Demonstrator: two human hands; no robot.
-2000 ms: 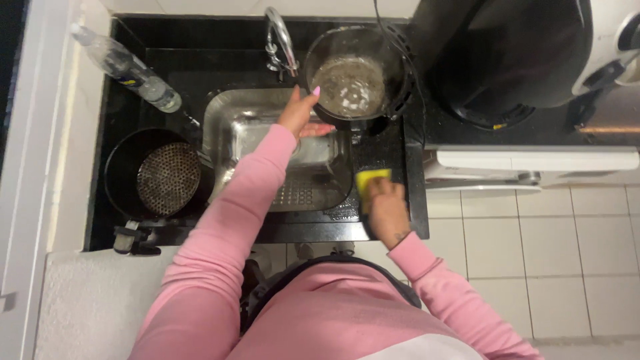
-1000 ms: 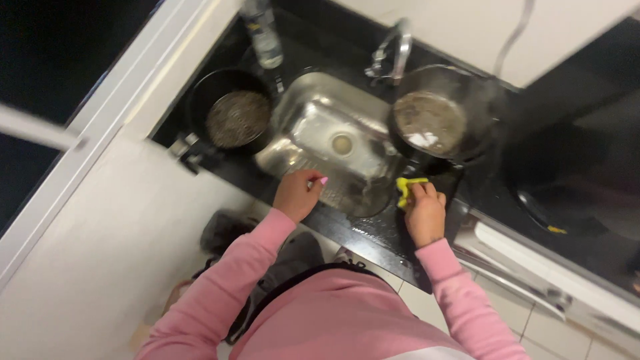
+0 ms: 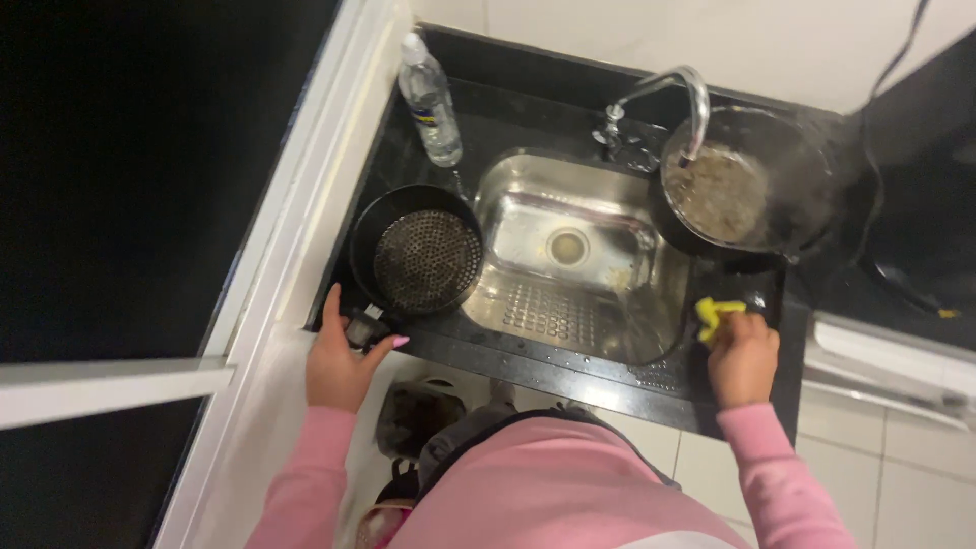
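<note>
My left hand (image 3: 341, 358) is spread around the short handle (image 3: 366, 328) of a black pan with a perforated bottom (image 3: 427, 259), left of the sink; whether it grips the handle is hard to tell. A yellow cleaning cloth or sponge (image 3: 715, 316) is pinched in the fingers of my right hand (image 3: 743, 358), over the black counter right of the sink. The stainless steel sink (image 3: 534, 305) lies between my hands, with a drain in its floor. Beyond the right hand stands a large dark pot (image 3: 724, 191) with murky liquid inside, partly beneath the faucet spout.
A clear plastic bottle (image 3: 431, 103) stands at the back left of the counter. The chrome faucet (image 3: 698, 99) arches toward the pot. A dark cable (image 3: 877, 137) hangs at the right. Beside my legs is a dark bin (image 3: 419, 419). A white frame (image 3: 259, 267) borders the left side.
My left hand has moved from the dark pot, past the sink's front, to the perforated pan's handle at the left. My right hand keeps the yellow cloth or sponge. The view has turned and shifted.
</note>
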